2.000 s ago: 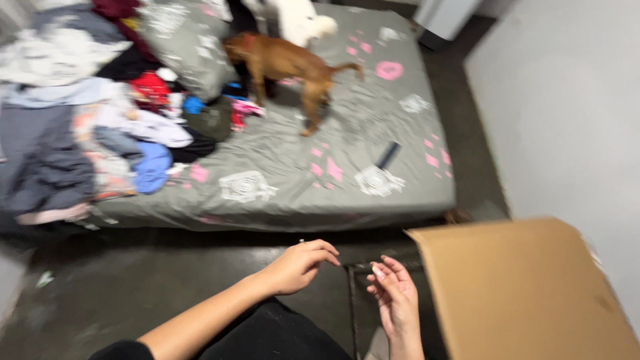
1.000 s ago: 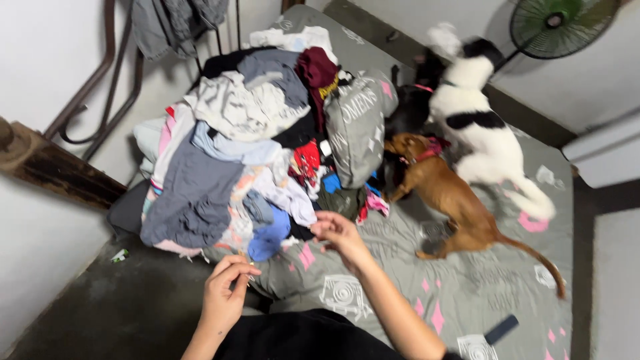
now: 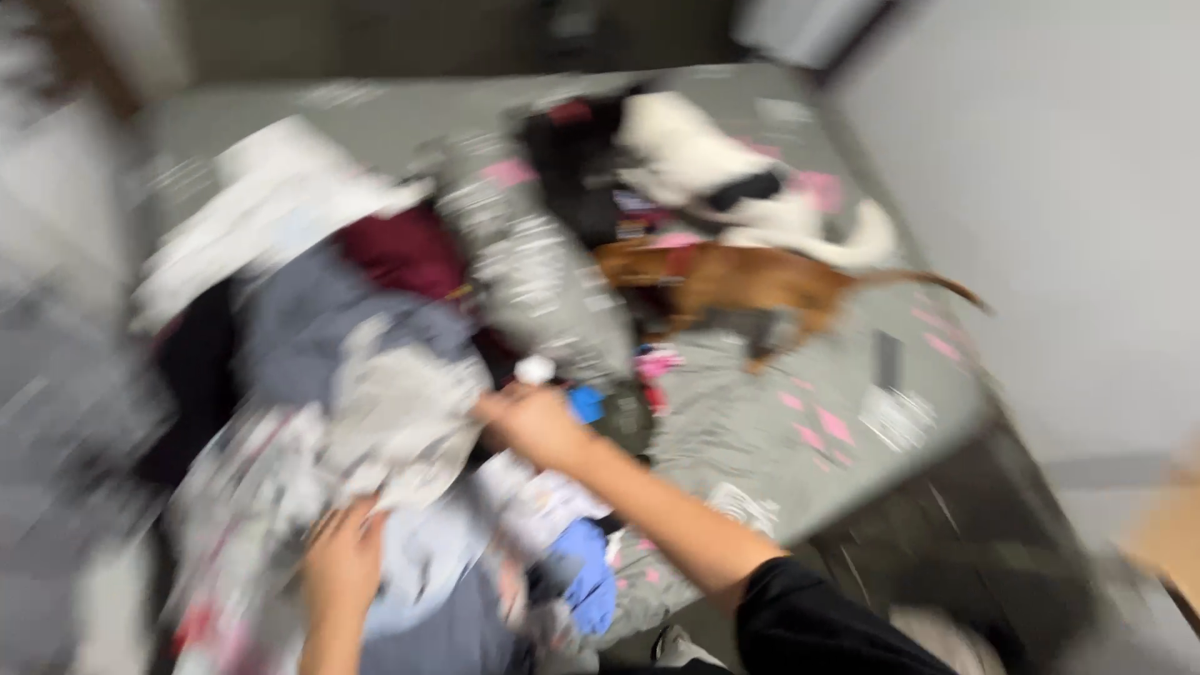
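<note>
A heap of clothes lies on the bed, blurred by motion. My right hand is at the right side of a whitish printed garment, its fingertips against the cloth. Lower down, my left hand touches the lower edge of the same garment, beside a light blue garment. Whether either hand grips the cloth is too blurred to tell. A dark grey garment, a maroon one and a white one lie beyond. A blue garment lies below my right forearm.
A brown dog, a white dog with a black patch and a black dog are on the bed beside a grey pillow. A dark flat object rests on the grey bedsheet. Part of a cardboard box shows at right.
Both hands have come down to the clothes heap; one second ago they were raised in front of it, apart and off the whitish garment. The brown dog has shifted its stance. The view has swung.
</note>
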